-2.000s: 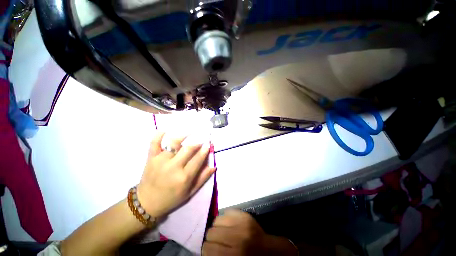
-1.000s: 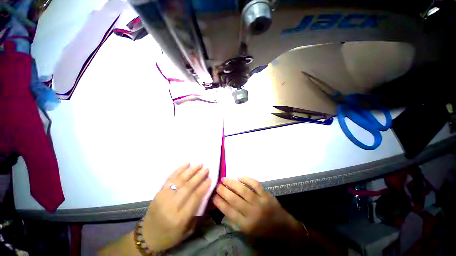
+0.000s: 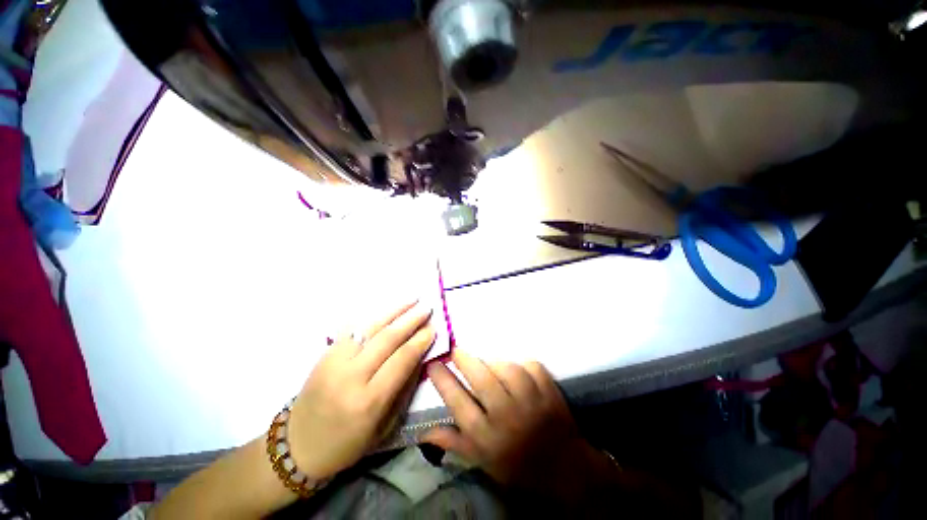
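A pale piece with a red-pink layer [image 3: 445, 317] along its right edge lies on the white table, running up towards the presser foot and needle area [image 3: 447, 168]. Most of the pale layer is lost in glare. My left hand [image 3: 371, 381] lies flat on the piece, fingers towards the machine. My right hand [image 3: 498, 411] holds the near end at its right corner, fingertips at the red edge. The industrial lockstitch machine [image 3: 651, 61] stands above and beyond the hands.
Thread snips [image 3: 605, 241] and blue-handled scissors [image 3: 737, 249] lie right of the needle. A black flat object [image 3: 854, 259] is farther right. Pale cut pieces [image 3: 112, 142] lie upper left. A red pointed piece [image 3: 51, 355] lies far left. The ribbed table edge [image 3: 651, 374] runs in front.
Since one second ago, both hands have moved slightly towards the machine with the piece. Less of the piece's length shows between hands and needle. The camera view has also shifted.
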